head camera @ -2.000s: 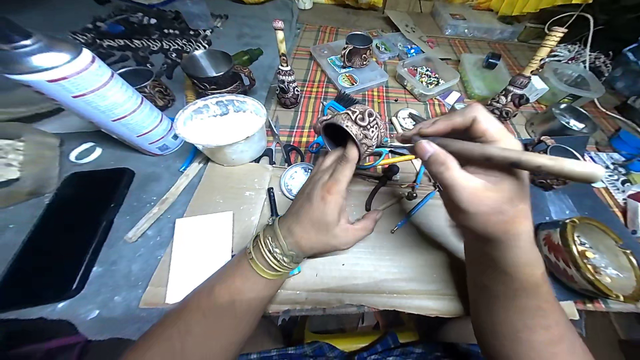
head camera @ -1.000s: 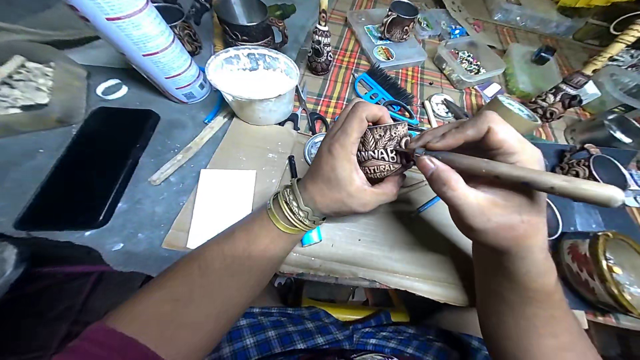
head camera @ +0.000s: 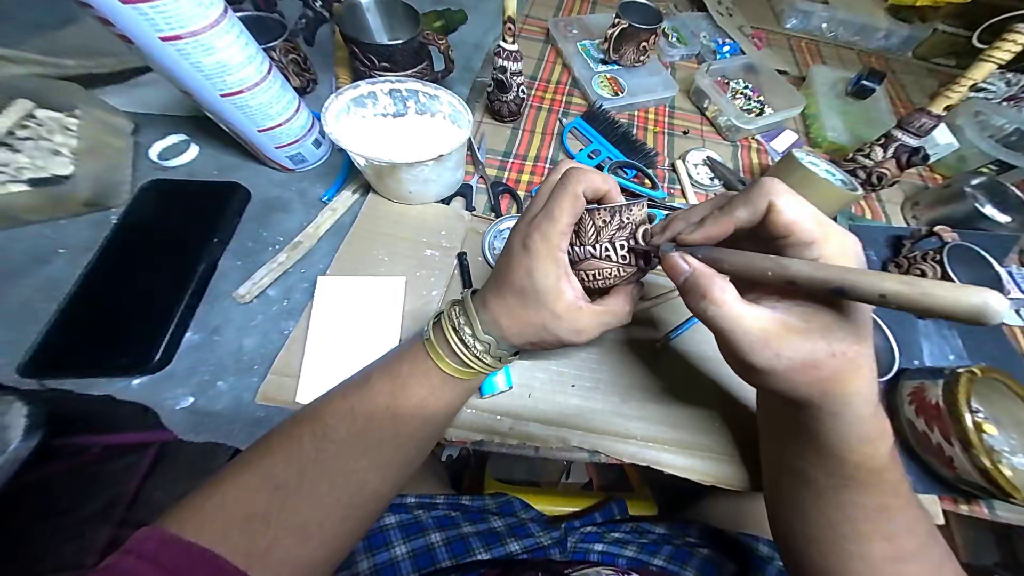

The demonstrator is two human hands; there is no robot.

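Note:
My left hand [head camera: 552, 272] is wrapped around a small brown mug with carved relief [head camera: 608, 248], its leaf pattern and raised lettering turned toward me. In my right hand [head camera: 768, 296] is a tool with a long wooden handle [head camera: 848, 280]; its tip meets the mug's right side, by the handle, where my fingertips partly hide it. Both hands are above a cardboard sheet [head camera: 576, 400]. A blue brush with black bristles [head camera: 612, 144] lies just behind the mug, with scissors [head camera: 484, 176] to its left.
A tub of white paste [head camera: 400, 144] stands behind my left hand, beside a leaning spray can [head camera: 232, 80]. A black phone [head camera: 136, 280], a wooden stick [head camera: 300, 240] and a white card [head camera: 352, 336] lie left. Roll of tape [head camera: 816, 180], another carved mug [head camera: 952, 264] and gold-rimmed container [head camera: 968, 424] sit right.
Two seconds ago the mug's open mouth faced me; my left hand has since turned it so its lettered side shows. The tool has come to the mug's side. The view has shifted.

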